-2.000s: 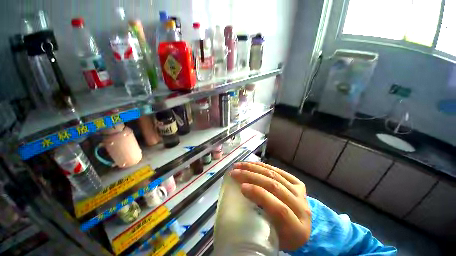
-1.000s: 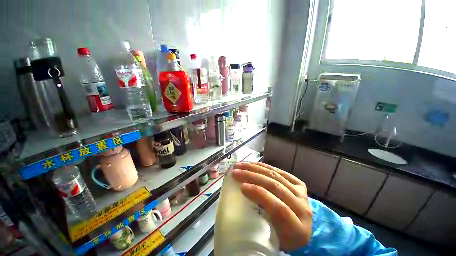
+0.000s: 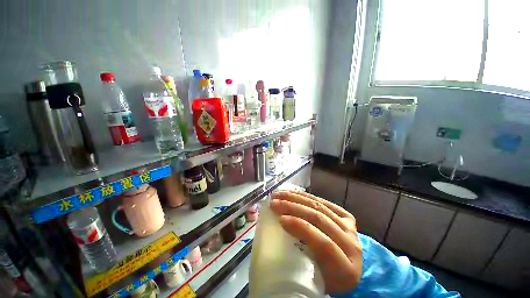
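Observation:
A frosted pale bottle (image 3: 282,256) stands out at the bottom centre, close to the camera, its lower part cut off by the frame edge. My right hand (image 3: 319,238), bare with a blue sleeve, holds it from the right, fingers lying across its upper end. The thumb is hidden. My left hand is not in view.
A metal cup rack (image 3: 209,151) with bottles and mugs fills the left side, close to the held bottle. A steel water dispenser (image 3: 387,131) is on the far wall above a dark counter (image 3: 418,175). A white basin (image 3: 454,190) is set in the counter, under a window.
The view has tilted up and then slightly down again, so rack, dispenser and counter sit lower than two seconds ago. My right hand keeps the same grip on the bottle.

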